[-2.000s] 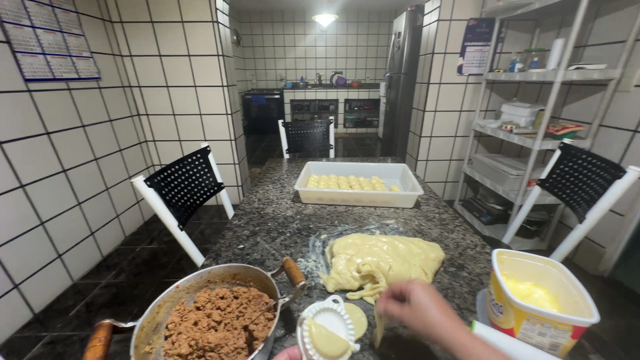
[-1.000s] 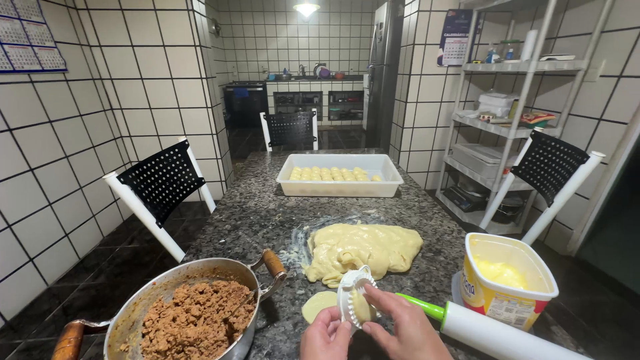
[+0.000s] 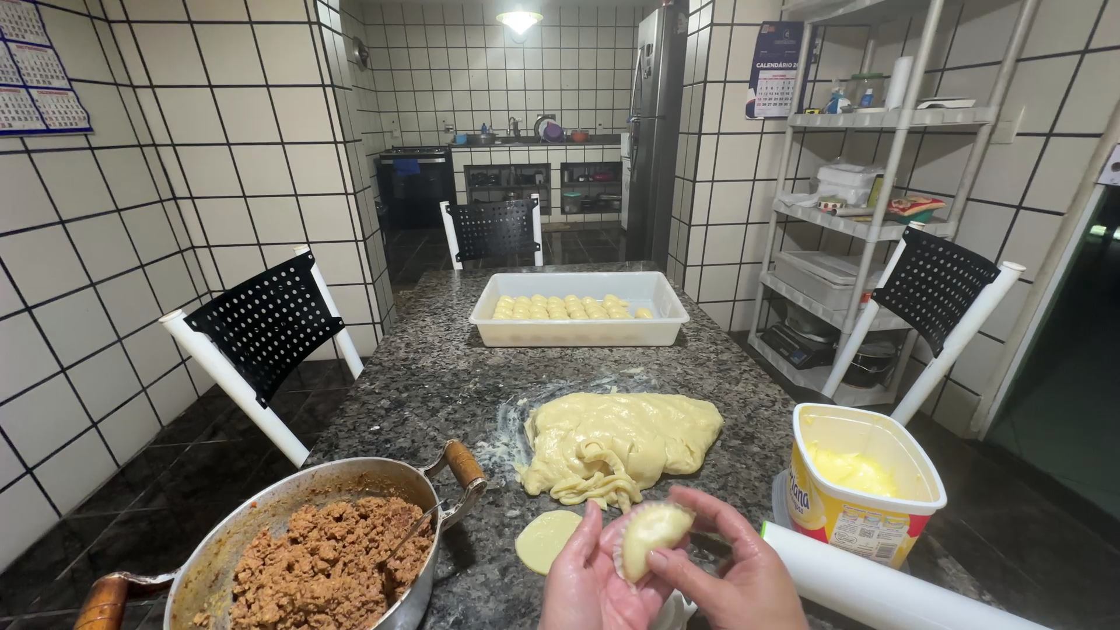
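Observation:
A crimped half-moon dumpling (image 3: 654,535) rests on the palm and fingers of my left hand (image 3: 595,573), while the thumb and fingers of my right hand (image 3: 731,560) grip its right side. Below my hands, part of a white plastic dumpling press (image 3: 674,610) shows, mostly hidden. A flat dough disc (image 3: 547,541) lies on the granite table just left of my left hand. Beyond my hands is a large mass of dough (image 3: 626,437) with folded strips at its front. An aluminium pan (image 3: 429,560) of cooked ground filling (image 3: 324,560) stands at the left.
A white rolling pin (image 3: 875,582) lies at the right, beside a margarine tub (image 3: 875,507). A white plastic tray (image 3: 577,334) farther back holds rows of small dough pieces (image 3: 560,307). Chairs stand around the granite table (image 3: 420,385), with a shelf rack (image 3: 875,226) at the right.
One second ago both hands held the white press; now they hold the dumpling, and the press is lower, beneath them. Two seconds ago my right hand was at the front of the dough mass.

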